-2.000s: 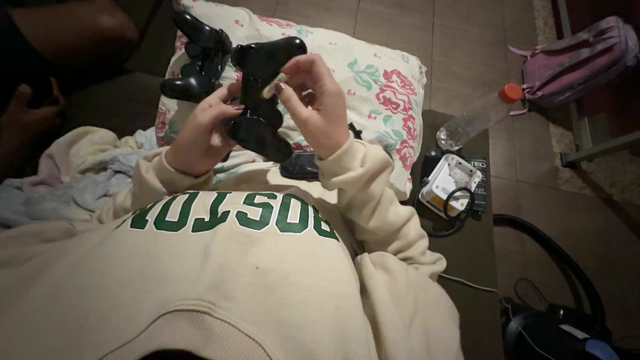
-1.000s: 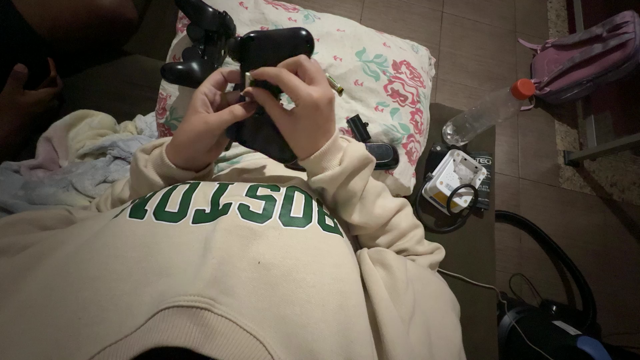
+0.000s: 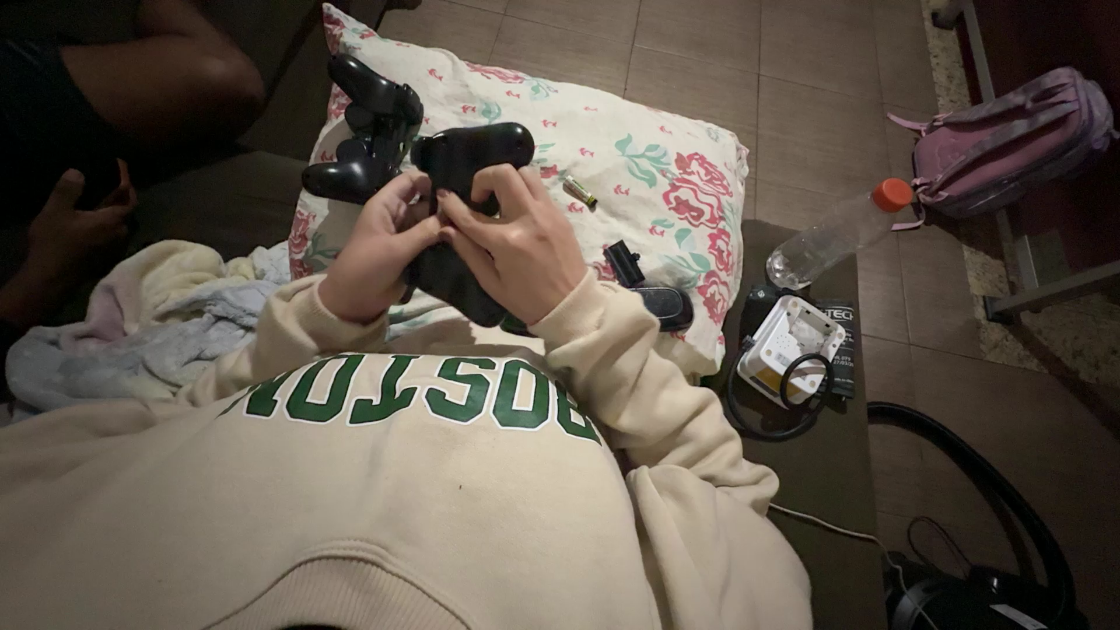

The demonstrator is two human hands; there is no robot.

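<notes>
Both my hands are on a black game controller (image 3: 477, 149) above a floral pillow (image 3: 542, 96). My left hand (image 3: 381, 236) grips its left side, while my right hand (image 3: 521, 241) rests over its middle, fingertips meeting the left thumb. What lies under the fingertips is hidden. Just beyond my left hand, a second black controller (image 3: 372, 131) lies on the pillow. A small cylindrical battery (image 3: 579, 192) is on the fabric beyond my right hand. Near my right sleeve are a small black plastic piece (image 3: 623, 262) and a dark oval object (image 3: 667, 308).
On the right are a clear plastic bottle (image 3: 818, 241) with an orange cap, a white device (image 3: 792, 346) with a black cable, and a pink backpack (image 3: 997, 149) on the floor. A crumpled blanket (image 3: 166, 315) lies at left, beside another person's hand (image 3: 74, 227) and bent leg.
My right fingers have shifted over the held controller. The small battery, partly visible beside my right hand one second ago, now shows fully on the pillow. The black pieces near my sleeve are more exposed than two seconds ago.
</notes>
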